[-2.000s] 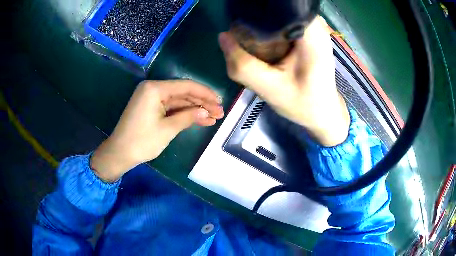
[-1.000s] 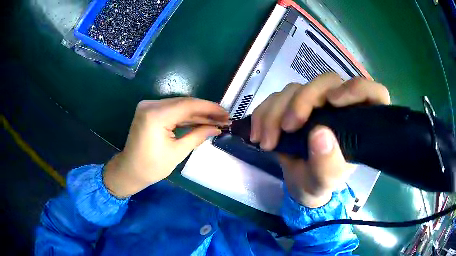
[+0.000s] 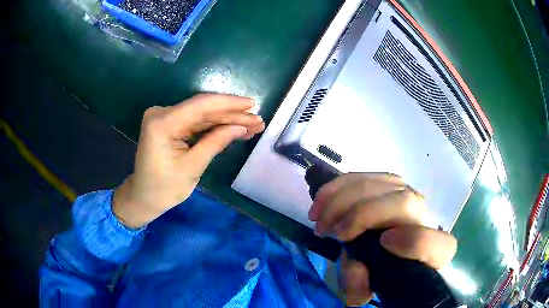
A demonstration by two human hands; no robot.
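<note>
A laptop lies underside up, its silver-grey bottom cover (image 3: 385, 126) showing vent grilles and a small dark slot. My right hand (image 3: 385, 216) grips a black electric screwdriver (image 3: 403, 277). Its tip is at the cover's dark near edge, close to the left corner; whether the bit sits in a screw hole is too small to tell. My left hand (image 3: 174, 150) is left of the laptop, over the bench, thumb and fingertips close together. Whether tiny screws are between the fingertips cannot be seen.
A blue screw box (image 3: 150, 24) full of dark specks stands at the upper left. A white foam sheet (image 3: 265, 180) sticks out under the laptop, with a red-orange edge (image 3: 439, 54) along the far side. Thin coloured items lie at the lower right.
The screwdriver has moved from my left fingertips down to the laptop's near edge, its body now pointing toward me. My left hand has parted from its tip. The view has shifted.
</note>
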